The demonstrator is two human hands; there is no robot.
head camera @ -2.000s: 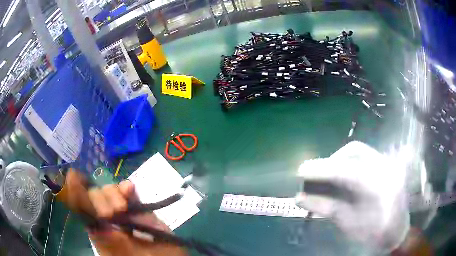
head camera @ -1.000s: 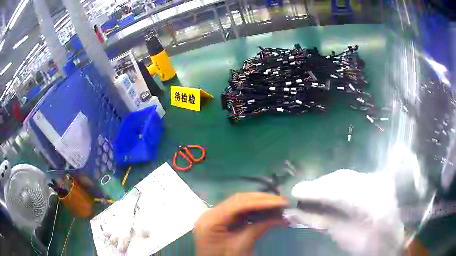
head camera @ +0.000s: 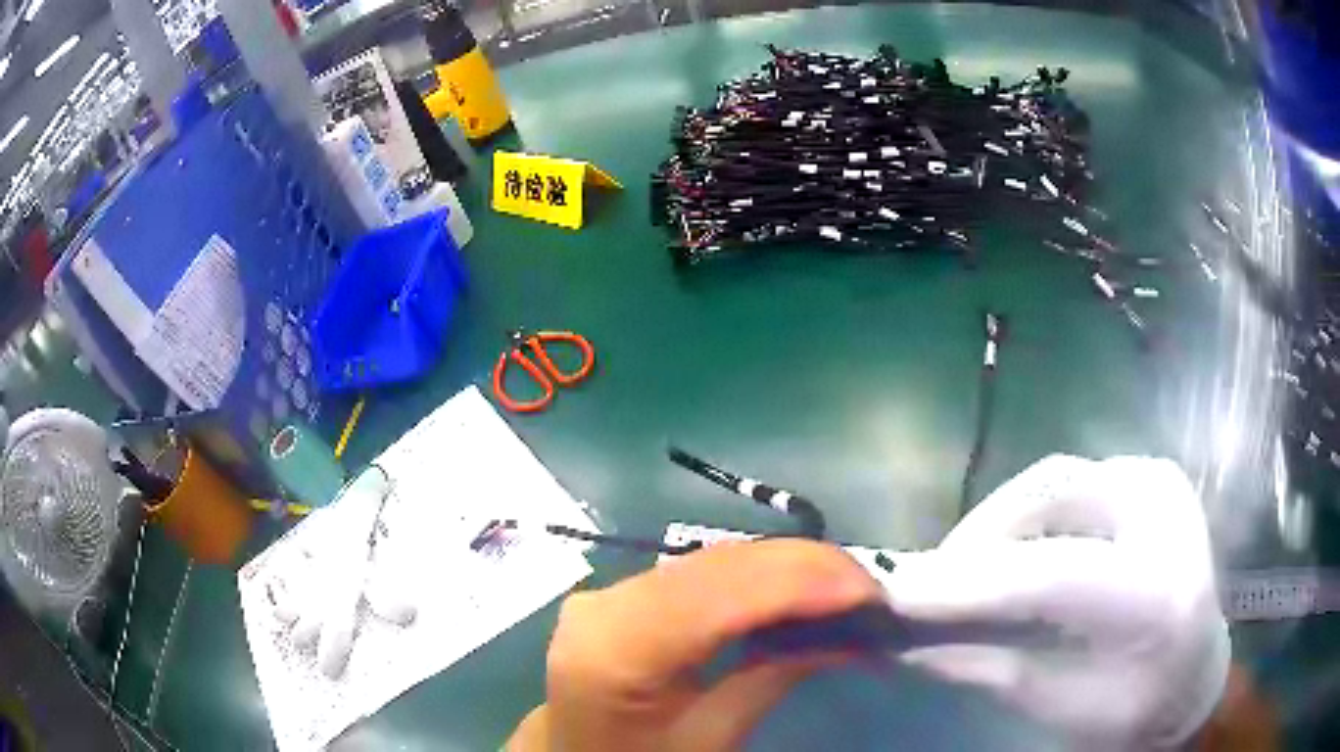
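Observation:
My bare left hand [head camera: 683,639] and my gloved right hand [head camera: 1073,595] are close together at the bottom centre right. Both are shut on one black wire harness [head camera: 941,632], whose part between them is blurred. Its black branches reach out past the hands: one with white labels points up left, one lies towards the papers with coloured wires at its end, and one points up beside the glove. A steel ruler [head camera: 1273,592] lies flat under the hands, mostly hidden by them.
A large harness pile [head camera: 867,162] lies at the back. A yellow sign [head camera: 538,190], orange-handled scissors [head camera: 544,370] and a blue bin [head camera: 390,301] stand or lie left of it. A spare white glove [head camera: 346,588] lies on white paper [head camera: 492,470]. An orange pen cup [head camera: 206,507] and white fan are far left.
My left hand has come from the left to beside my right hand, and both now hold the harness over the ruler. The camera view has shifted, and the spare glove and papers show fully.

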